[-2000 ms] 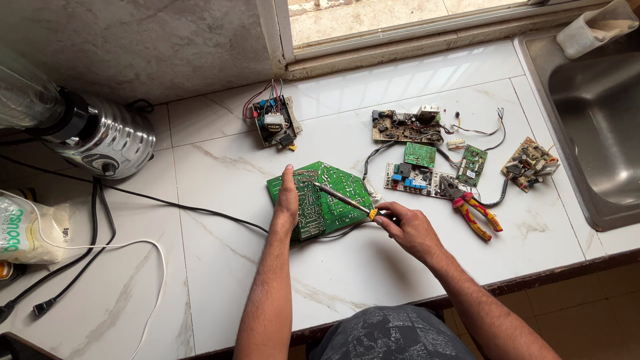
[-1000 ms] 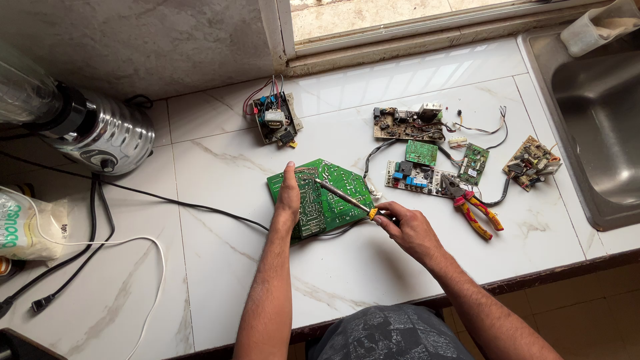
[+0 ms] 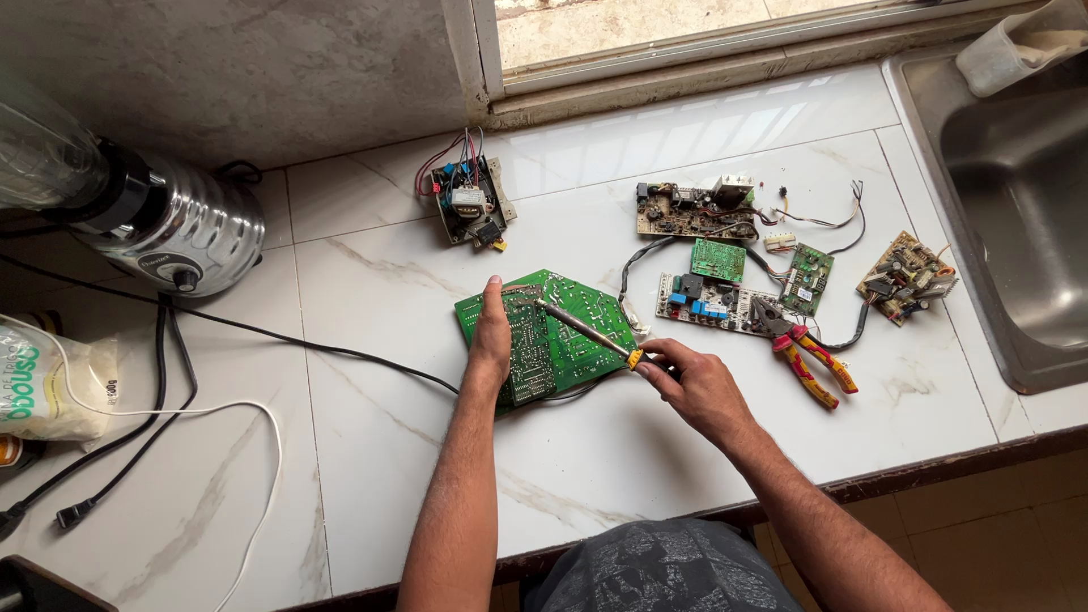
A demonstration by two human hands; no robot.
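My left hand (image 3: 490, 340) grips the left part of a large green circuit board (image 3: 586, 327), thumb on its upper edge, the soldered side facing up. In my right hand (image 3: 693, 382) is a soldering iron (image 3: 586, 326) with a metal barrel and a yellow collar; its tip meets or hovers just over the board's upper middle, which of the two I cannot tell. A black cable (image 3: 374, 354) passes beneath the board. Right of it lie combination pliers (image 3: 803, 353) with red and yellow handles, their jaws against a white circuit board (image 3: 714, 304).
A board with a transformer (image 3: 469, 201) lies behind. More boards, a brown one (image 3: 688, 211), a small green one (image 3: 806, 279) and another brown one (image 3: 908, 276), lie at right before the steel sink (image 3: 1011, 212). A blender (image 3: 183, 229), a plastic bag (image 3: 59, 382) and cords occupy the left.
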